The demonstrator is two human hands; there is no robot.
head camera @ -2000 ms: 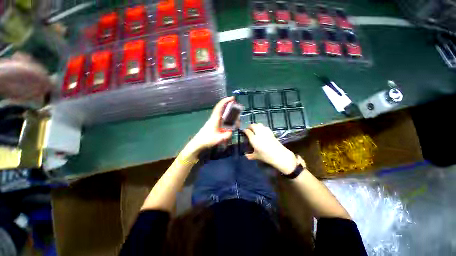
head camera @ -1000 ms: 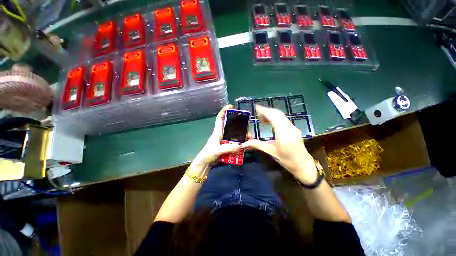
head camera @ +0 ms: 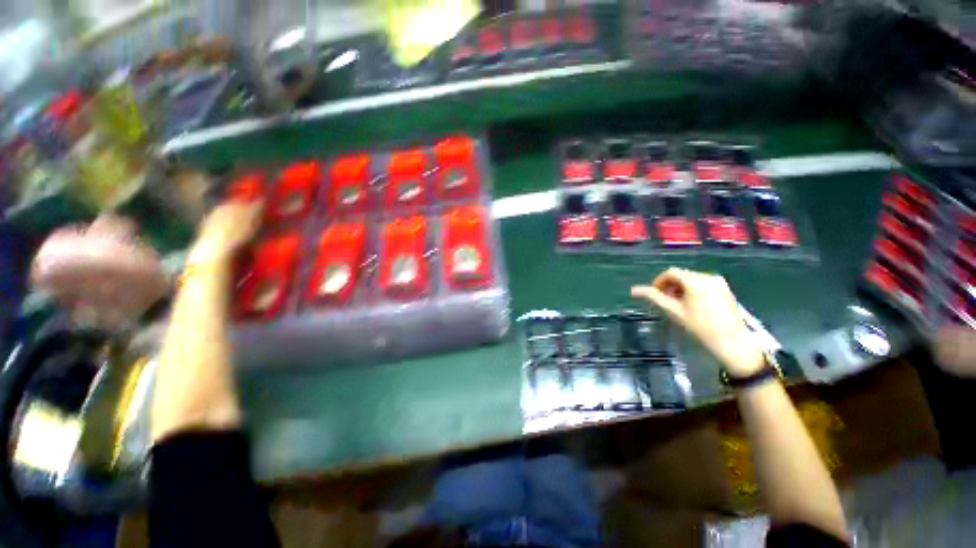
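Note:
The picture is blurred. A tall stack of clear phone trays (head camera: 369,339) at the left holds red phones, backs up, in two rows. My left hand (head camera: 228,230) is over the stack's far left end, at a red phone (head camera: 248,188); whether it grips the phone cannot be told. My right hand (head camera: 690,305) is raised above the right end of the lens tray (head camera: 605,387), thumb and fingertips together; a thin film in them cannot be made out. The lens tray lies at the bench's front edge.
A flat phone tray (head camera: 685,254) with red phones lies behind the lens tray. A white tool (head camera: 758,328) and silver-white fixture (head camera: 845,352) are at the right. More phones (head camera: 904,236) and part of another person's hand (head camera: 956,350) are far right. A pink fan (head camera: 94,268) stands left.
The phone held in front of me is gone from there. My left hand has moved left to the tray stack, my right hand away to the right. The view has shifted, showing more bench beyond.

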